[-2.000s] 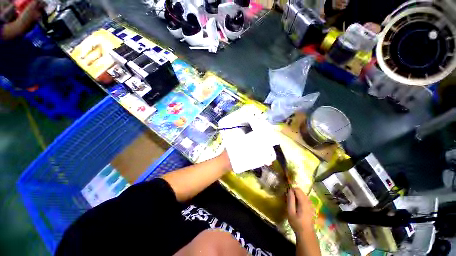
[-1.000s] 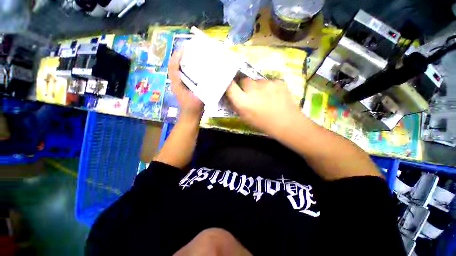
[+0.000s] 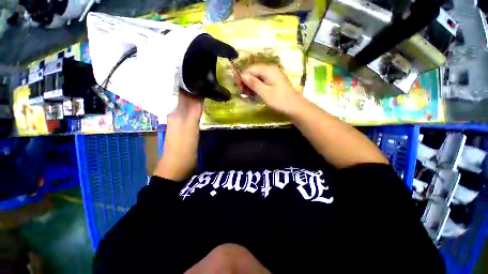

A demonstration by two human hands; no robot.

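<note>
A white housing with a wide flat foot lies on its side in the air over the bench, its foot to the left. A dark wire hangs from the foot. Two black curved arms at its right end face my right hand. My left hand holds the housing from below; its fingers are largely hidden behind it. My right hand pinches thin reddish wire leads that run from between the black arms. The yellow work tray is beneath.
Open grey-white parts boxes stand right of the tray, with a black electric screwdriver above them. Small black and white parts are at the left. Blue crates stand below the bench edge; the right one holds white parts.
The housing has turned and moved left, so its black arms now show. My right hand has come off its underside and now holds wires. The view has shifted with the head.
</note>
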